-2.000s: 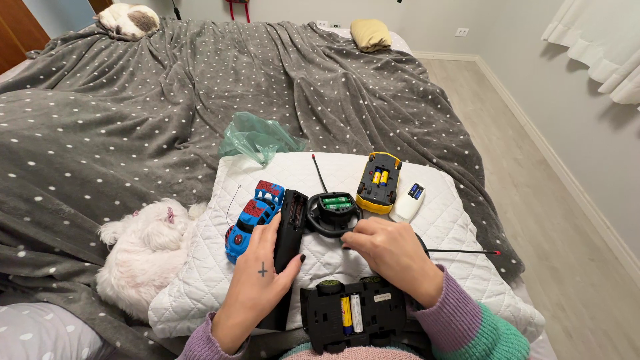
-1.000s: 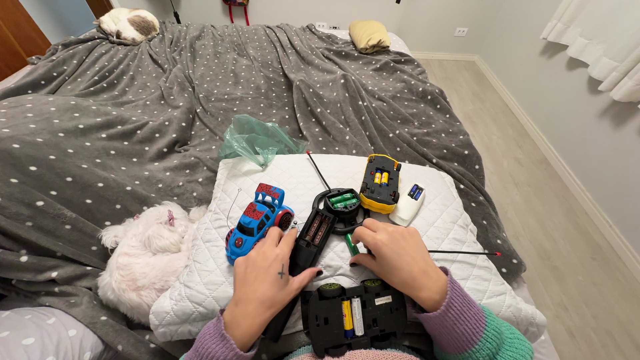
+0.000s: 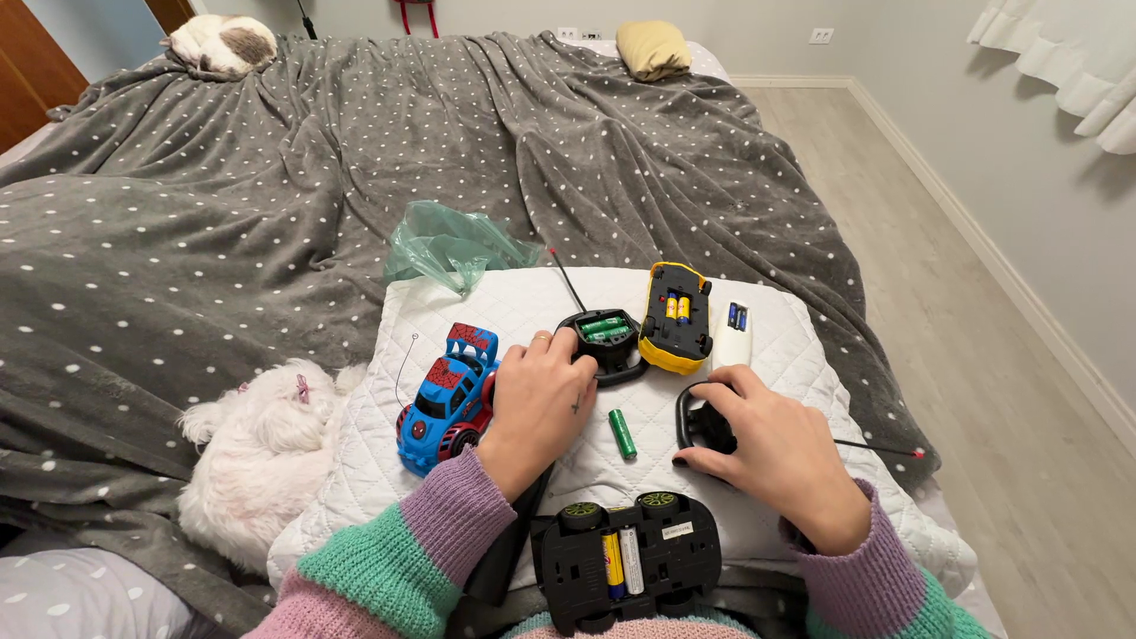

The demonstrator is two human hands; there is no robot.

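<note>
My left hand point(image 3: 543, 399) lies palm down over a long black plastic device point(image 3: 515, 532), mostly hidden under the hand and sleeve. My right hand point(image 3: 768, 435) grips a black steering-wheel controller point(image 3: 701, 422), its antenna pointing right. Between the hands lies a loose green battery point(image 3: 622, 434). A second wheel-shaped controller point(image 3: 612, 342) shows green batteries in its bay, beyond my left hand. Left of that hand stands a blue and red toy car point(image 3: 444, 399). Nearest me, a black toy car point(image 3: 630, 559) rests upside down with a yellow and a white battery in it.
A yellow toy car point(image 3: 676, 315) lies upside down by a white remote point(image 3: 733, 333) on the quilted white pad point(image 3: 799, 373). Behind is a green plastic bag point(image 3: 448, 244). A fluffy white dog point(image 3: 266, 453) lies at left; another furry animal point(image 3: 226, 44) is curled on the far blanket.
The green battery that was at my right hand now lies loose on the pad. My right hand has moved right onto the wheel controller. My left hand has moved forward over the long black device.
</note>
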